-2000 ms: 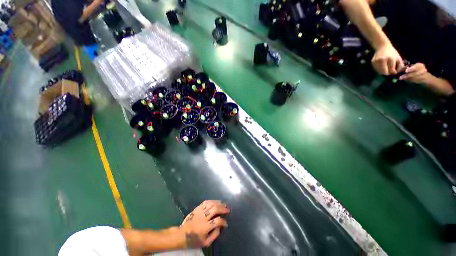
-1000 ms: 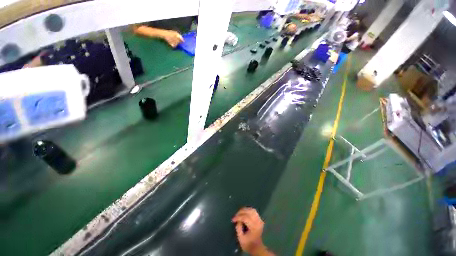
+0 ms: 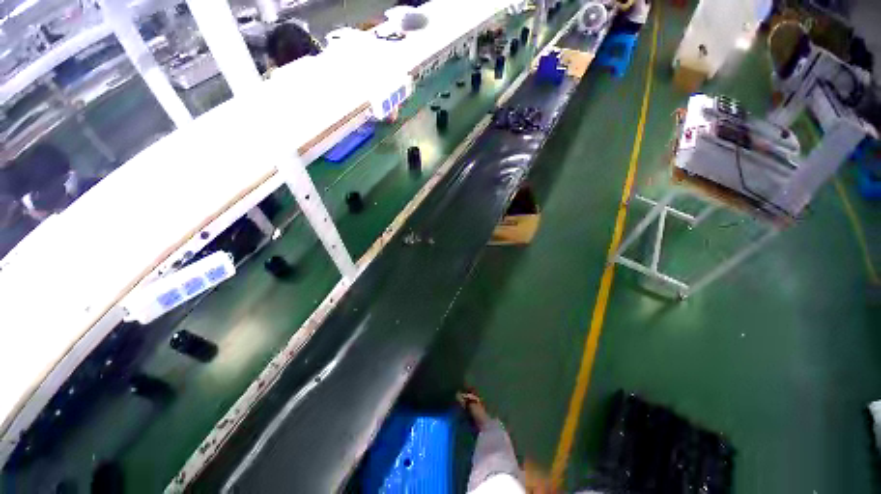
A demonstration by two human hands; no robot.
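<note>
One hand (image 3: 470, 397), apparently my left, is small and blurred at the lower middle, beyond the right edge of the long dark bench (image 3: 386, 318). Its forearm runs down to a white sleeve at the bottom edge. Its fingers are not clear, and no held thing can be made out. A small skin-coloured patch shows at the bottom edge beside the sleeve; I cannot tell what it is. No right hand can be made out. Small pale bits (image 3: 417, 238) lie on the bench. A cluster of dark parts (image 3: 519, 119) lies at its far end.
A blue stool (image 3: 415, 458) stands beside the bench. An open carton (image 3: 515, 228) is farther along. Black cylindrical units (image 3: 193, 344) stand or lie on the green conveyor to the left. A white-framed cart (image 3: 660, 241) and black trays (image 3: 667, 449) are on the right.
The view has swung from the clustered units and plastic-wrapped stack to the bench's far stretch and the aisle. The hand seen over the bench now shows lower, beyond its right edge.
</note>
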